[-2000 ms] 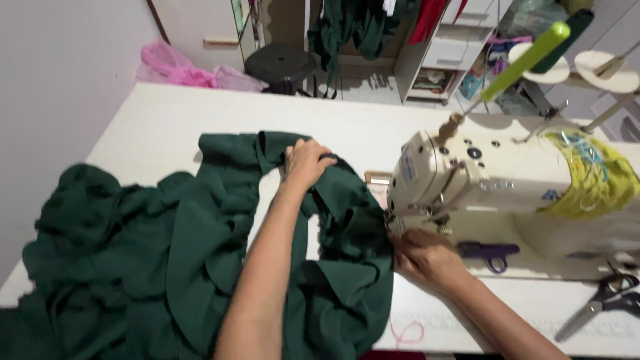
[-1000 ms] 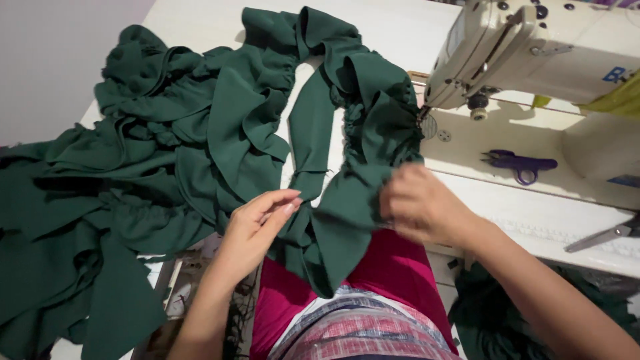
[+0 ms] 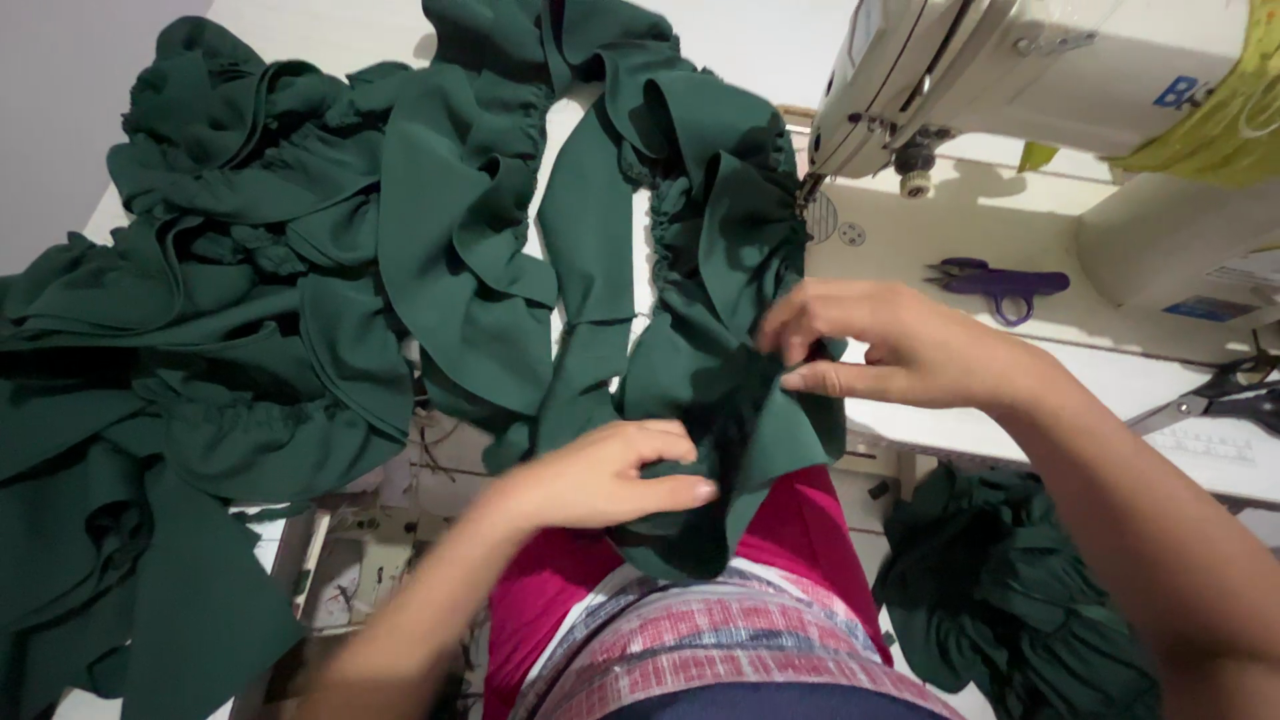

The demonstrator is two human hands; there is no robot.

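Note:
A dark green ruffled fabric garment (image 3: pixel 470 240) spreads over the white table and hangs over its front edge above my lap. Its right edge lies at the needle area of the sewing machine (image 3: pixel 900 90). My left hand (image 3: pixel 620 475) is on the lower part of the cloth, thumb and fingers apart, with a fold between them. Higher and to the right, my right hand (image 3: pixel 860 340) has the fabric's edge pinched between thumb and fingers, slightly blurred. Both hands are in front of the machine's needle area.
Purple thread snips (image 3: pixel 1005 283) lie on the machine bed. Black-handled scissors (image 3: pixel 1210 400) rest at the right table edge. Yellow-green cloth (image 3: pixel 1215 110) drapes over the machine arm. More dark green fabric (image 3: pixel 1000 590) is bunched below the table at right.
My left hand has come down from the top of the garment to its lower part. My right hand has left the needle area and holds cloth nearer my lap. The view has tilted down.

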